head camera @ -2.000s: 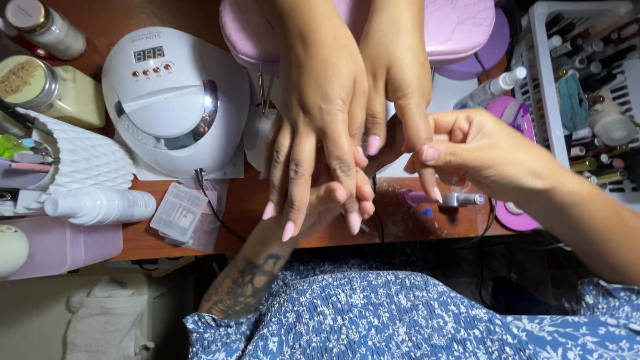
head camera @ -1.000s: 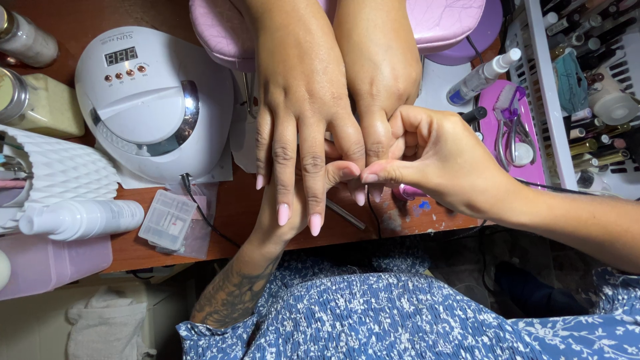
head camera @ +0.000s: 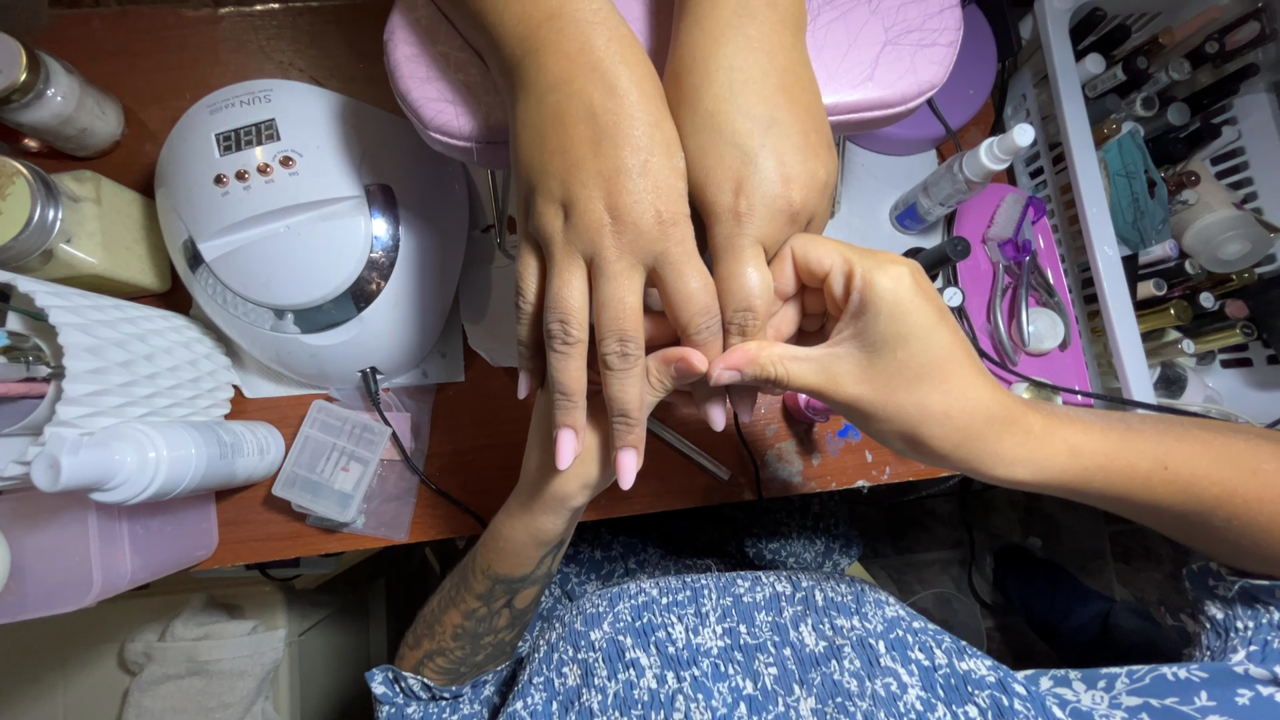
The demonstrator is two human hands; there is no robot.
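Note:
Another person's two hands (head camera: 610, 210) reach down from the top over a pink padded armrest (head camera: 885, 60), their long nails painted light pink. My left hand (head camera: 580, 440) comes from below, mostly hidden under that person's fingers, its thumb against the side of an index finger. From the right, my right hand (head camera: 850, 330) holds a finger of the other person's rearmost hand, between thumb and curled fingers. My two thumb tips almost meet. Below them a thin clear rod (head camera: 688, 448) lies on the wooden table (head camera: 450, 500).
A white nail lamp (head camera: 300, 220) stands left, with a cable. Near it are a clear compartment box (head camera: 332, 460), a white pump bottle (head camera: 160, 460) and jars. At right are a spray bottle (head camera: 960, 180), a pink tray (head camera: 1065, 340) with nippers and a brush, and a white basket (head camera: 1090, 200) of polish bottles.
My right hand has moved from the outer side of the other person's fingers inward, close to my left thumb. The other person's hands lie closer together than two seconds ago.

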